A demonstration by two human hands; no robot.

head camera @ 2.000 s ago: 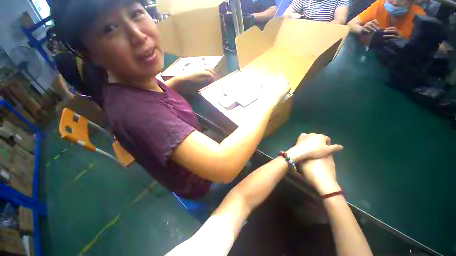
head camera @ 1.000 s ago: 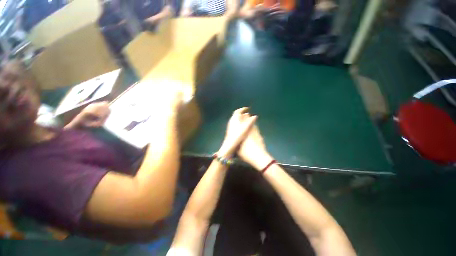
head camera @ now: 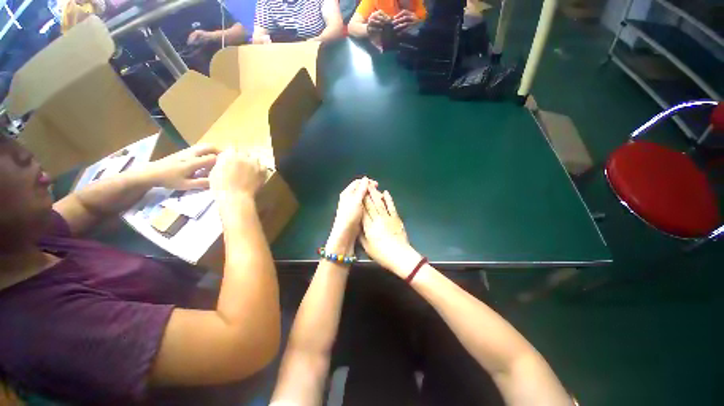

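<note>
My left hand [head camera: 350,213] and my right hand [head camera: 383,228] are pressed palm to palm over the near edge of the dark green worktable [head camera: 444,182]. Their fingers are extended and point forward, and no object shows in them. The inner faces of both hands are hidden against each other. To the left stands an open brown mailer carton [head camera: 283,208] with its lid up. A white insert [head camera: 186,244] fills it, with a small tan-brown piece [head camera: 168,221] on top. Another person's hands are over this carton.
A person in a purple shirt [head camera: 87,301] sits close on my left. A second open carton [head camera: 67,111] stands at the far left. Other people sit across the table, beside black plastic bags [head camera: 474,79]. A red round-seat chair [head camera: 663,189] and a metal rack [head camera: 663,59] are at right.
My view has turned right and settled, so the neighbour and cartons sit farther left. My hands have changed from clasped to flat palm to palm. The neighbour's hands have come together over the nearer carton.
</note>
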